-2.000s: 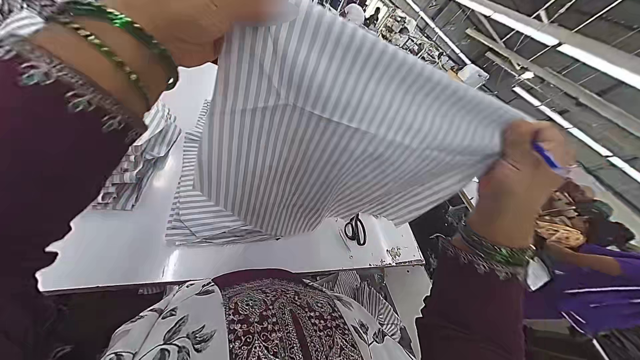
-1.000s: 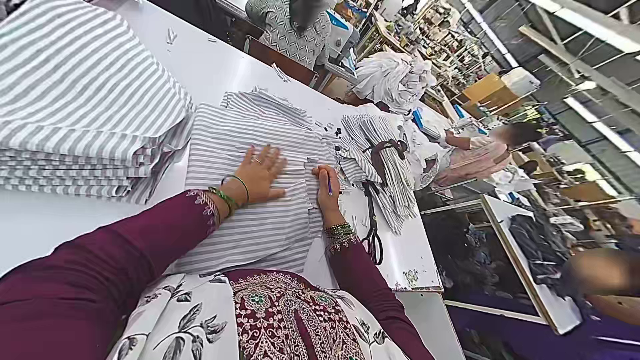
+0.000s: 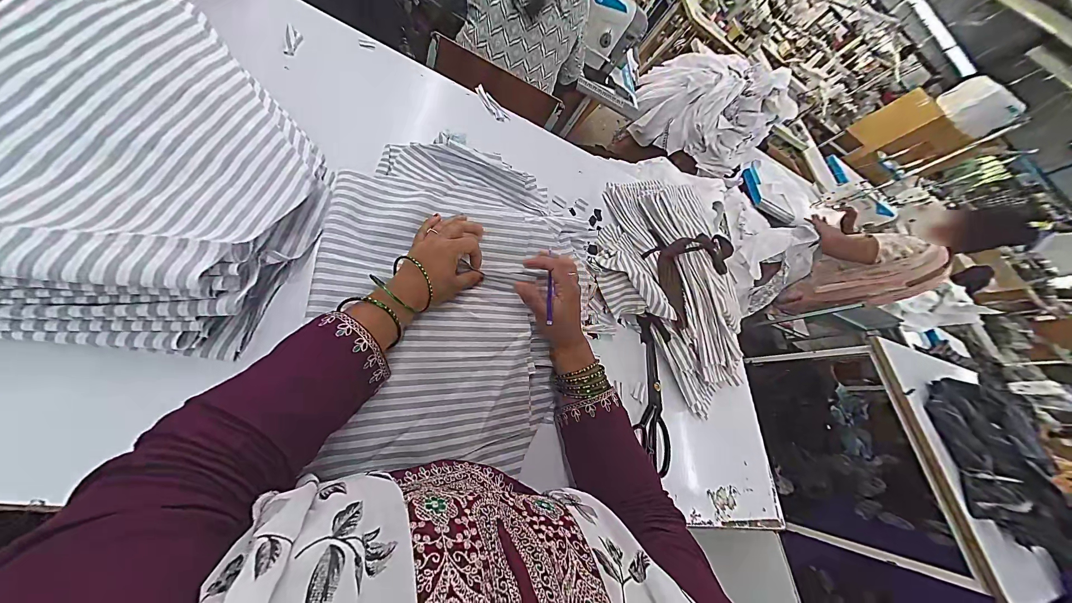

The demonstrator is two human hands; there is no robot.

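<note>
Grey-and-white striped fabric pieces (image 3: 427, 352) lie flat on the white table in front of me. My left hand (image 3: 448, 255) rests on the fabric, thumb and fingertips bent against its surface; whether it pinches the cloth I cannot tell. Just to its right, my right hand (image 3: 557, 301) has a purple pen (image 3: 549, 297) held between its fingers, above the fabric's right edge. A thick folded stack of the same striped cloth (image 3: 142, 167) stands at the left. Black-handled scissors (image 3: 653, 419) lie right of my right forearm, partly beside a striped bundle (image 3: 695, 285) tied with a dark strip.
Small dark and white scraps (image 3: 593, 226) lie between the fabric and the bundle. The white table's edge (image 3: 737, 523) ends at the lower right. Beyond it are white garment heaps (image 3: 712, 105), a sewing machine (image 3: 611, 25), a seated person (image 3: 528, 38) and another person (image 3: 863, 272) at the right.
The striped piece that both hands held up two seconds ago is down on the table. Since one second ago, my left hand's spread fingers have bent in. The view has swung to the left stack.
</note>
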